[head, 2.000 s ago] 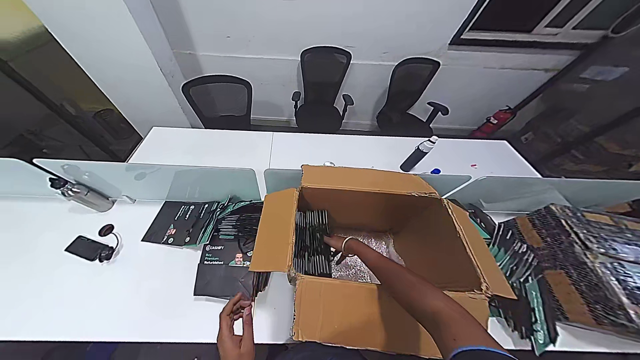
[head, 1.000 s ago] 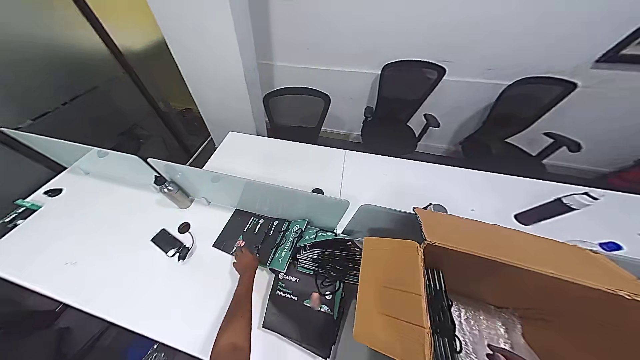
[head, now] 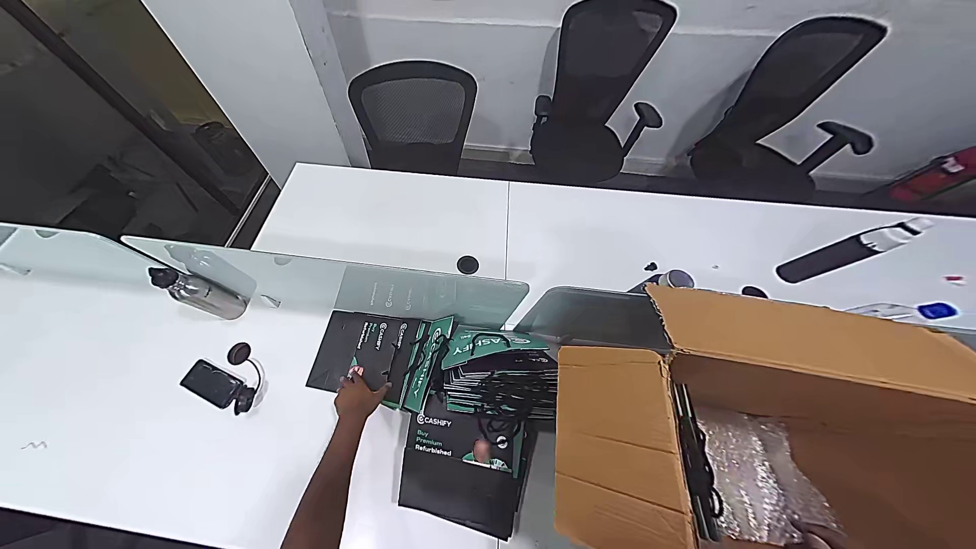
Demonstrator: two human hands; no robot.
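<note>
My left hand (head: 358,396) rests on the lower edge of a black paper carrier bag (head: 335,347) lying flat at the left of a spread of bags; whether the fingers grip it cannot be told. Green and black bags (head: 496,347) with black cord handles lie beside it, and a stack of black printed bags (head: 457,488) is nearer me. Inside the open cardboard box (head: 618,450), upright bags (head: 695,457) stand along the left wall next to bubble wrap (head: 755,480). My right hand (head: 816,535), partly cut off by the frame, is at the wrap's lower edge.
A metal bottle (head: 202,293) and a black phone-like device (head: 213,383) with a cable lie on the left of the white desk. Glass partitions (head: 305,278) run behind the bags. Past them are another bottle (head: 846,250) and several mesh chairs (head: 415,114).
My left hand has moved from the near stack of bags to the black bag at the far left. My right hand is no longer at the upright bags in the box. The view has swung left.
</note>
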